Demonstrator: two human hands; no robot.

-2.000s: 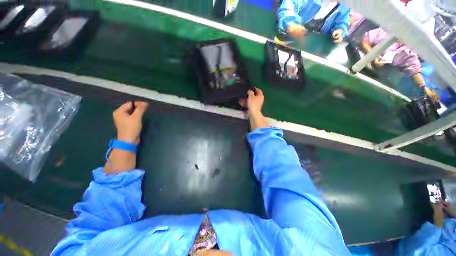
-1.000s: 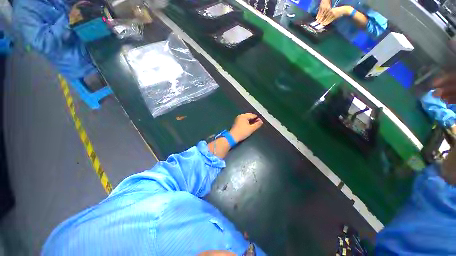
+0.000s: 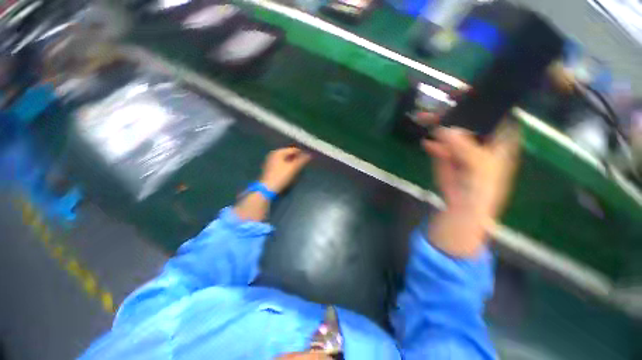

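The whole view is blurred. My right hand (image 3: 475, 179) is raised over the conveyor, its fingers closed on the lower end of a plain black slab, which looks like a smartphone (image 3: 510, 67). The slab is tilted up to the right and no lit screen shows. My left hand (image 3: 284, 169), with a blue wrist strap (image 3: 262, 190), rests at the far edge of the bench mat. Its fingers are curled in; a dark spot shows at the fingertips, and I cannot tell whether it is a held piece.
A clear plastic bag (image 3: 144, 130) lies on the left of the bench. Beyond the pale edge strip (image 3: 338, 158), the green conveyor (image 3: 331, 91) carries an open unit in a black tray (image 3: 422, 105), partly behind the slab, and more units (image 3: 246, 46) at upper left.
My right hand was at a tray on the conveyor, then not clearly seen; now it is raised holding the black slab. The view swung left, then partly back. My left hand stays at the bench edge.
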